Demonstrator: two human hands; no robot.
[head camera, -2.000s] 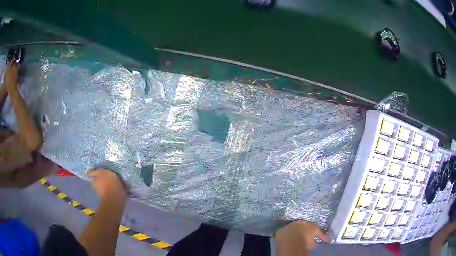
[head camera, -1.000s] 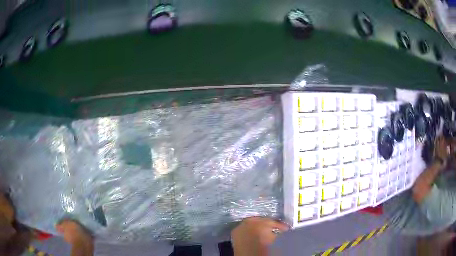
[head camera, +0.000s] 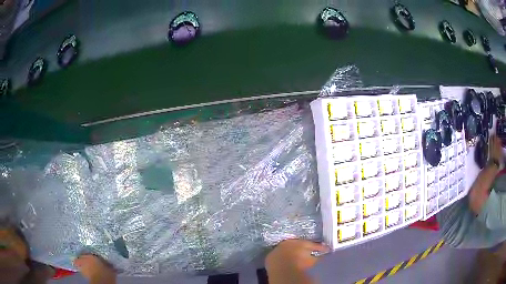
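Observation:
A large white grid tray (head camera: 327, 166) lies right of centre on the plastic-covered bench, with pale yellow-edged batteries in its cells. My right hand (head camera: 294, 260) rests at the bench's front edge, beside the tray's near left corner. A small shiny spot shows by its fingertips; I cannot tell what it is. My left hand (head camera: 95, 268) is at the front edge on the left, blurred and cut off by the bottom of the picture. Its grip is unclear. Crinkled clear plastic wrap (head camera: 222, 205) covers the bench between and beyond my hands.
Round black units stand spaced along the green belt (head camera: 249, 72) behind the bench. More black discs (head camera: 431, 147) lie on white trays at the right, near another person's arm (head camera: 484, 186). Part of another person (head camera: 14, 255) shows at lower left. Yellow-black floor tape (head camera: 399, 263) is below.
The view has swung right since the oldest frame, so the white tray now sits nearer the centre. My hands stay at the bench's front edge. More belt units have come into view.

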